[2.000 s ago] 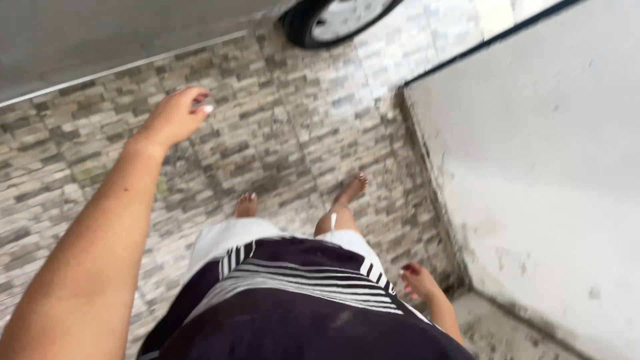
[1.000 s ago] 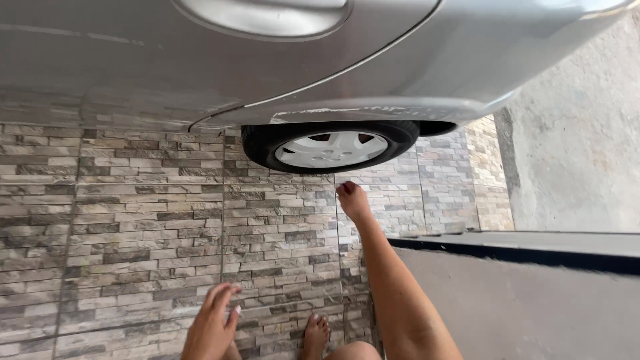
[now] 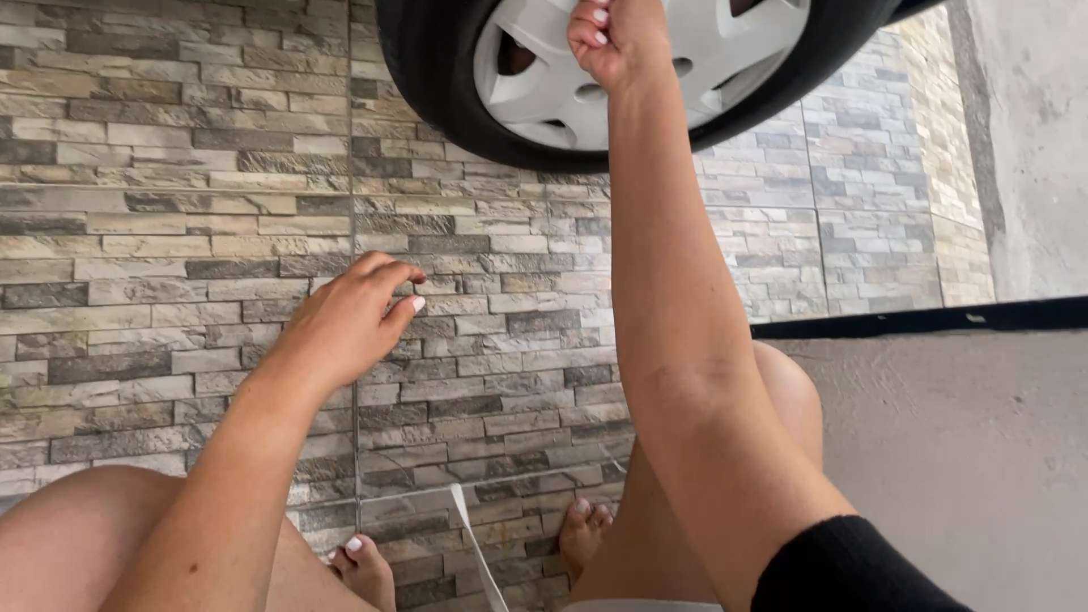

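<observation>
My right hand (image 3: 619, 38) is at the top of the view, in front of the silver hubcap (image 3: 544, 106) of a car wheel, its fingers curled inward. Whether it touches the hubcap or holds something small cannot be told. Around the hubcap runs the black tire (image 3: 442, 110). Lower and to the left, my left hand (image 3: 365, 310) hangs over the tiled floor, fingers loosely bent and thumb apart, with nothing in it. My knees are bent on both sides of the view.
The floor has stone-patterned tiles (image 3: 170, 246). A low pale wall (image 3: 943, 459) with a dark edge stands at the right, close to my right knee. Rough concrete (image 3: 1037, 127) lies at the upper right. My bare feet and a white drawstring (image 3: 478, 544) show at the bottom.
I have gone from standing to a low crouch by the car, and the wheel is much nearer. My right hand has moved from beside the wheel to the front of its hubcap.
</observation>
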